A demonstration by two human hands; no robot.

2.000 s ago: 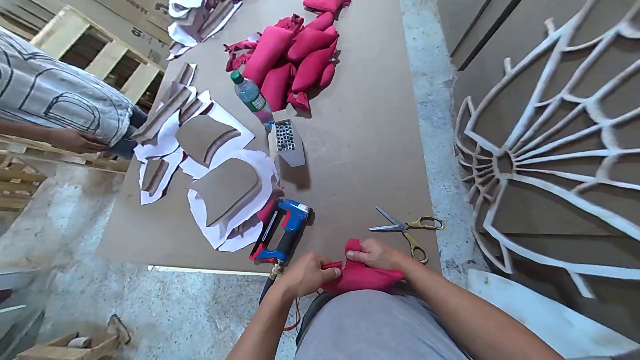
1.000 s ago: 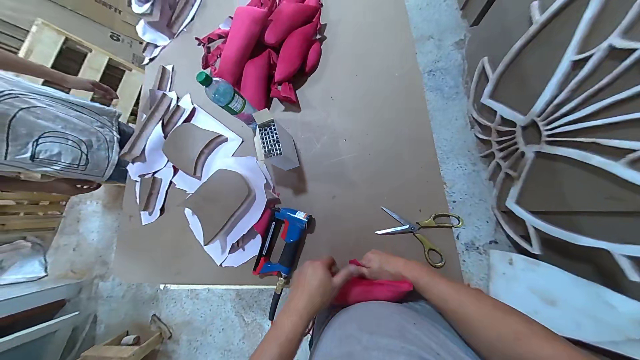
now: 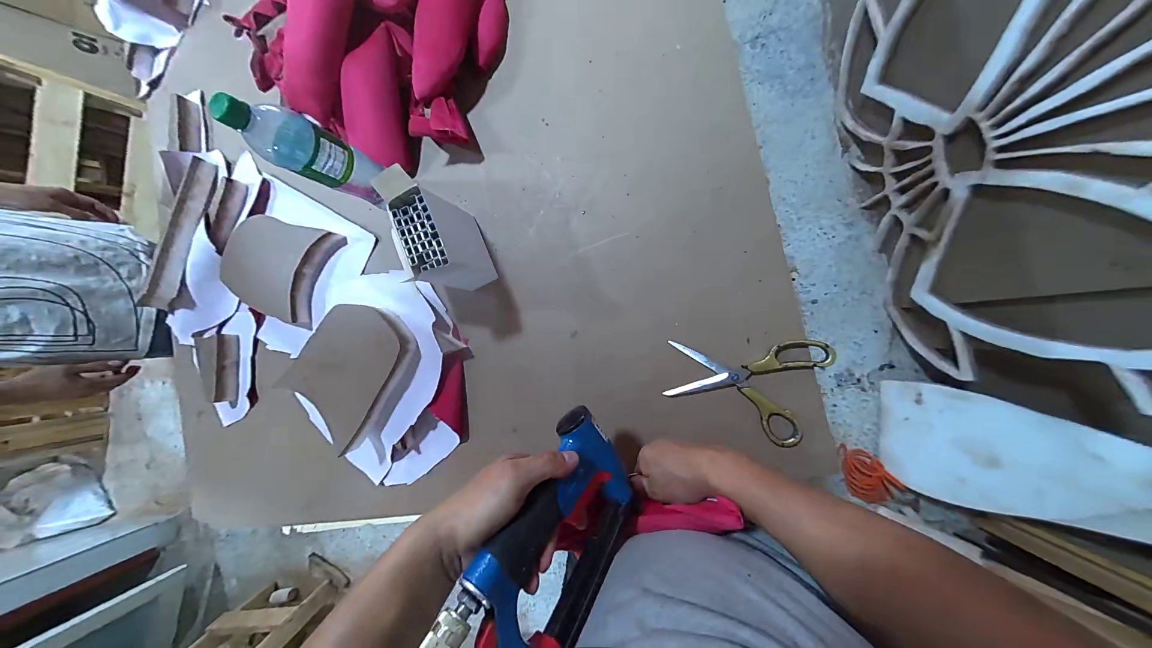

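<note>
My left hand (image 3: pixel 504 504) is wrapped around the black grip of a blue pneumatic staple gun (image 3: pixel 587 454), its air fitting at the lower end. The gun's nose lies over a pink fabric piece (image 3: pixel 691 515) at my waist. My right hand (image 3: pixel 677 470) grips that fabric beside the gun, fingers partly hidden. Open scissors (image 3: pixel 740 373) with gold-coloured handles lie on the board-topped table (image 3: pixel 621 270), beyond my right wrist. An open box of staples (image 3: pixel 445 236) stands farther off at the left, next to a green-capped plastic bottle (image 3: pixel 301 148).
Curved cardboard pieces (image 3: pixel 355 364) with white material lie at the left. Stuffed pink fabric pieces (image 3: pixel 378 81) are heaped at the far side. Another person (image 3: pixel 76 288) stands at the left edge. A white openwork frame (image 3: pixel 967 153) and orange cord (image 3: pixel 866 475) are at the right.
The staple gun has left the tabletop and is now in my left hand, over the pink fabric. My left hand has let go of the fabric; my right hand still holds it.
</note>
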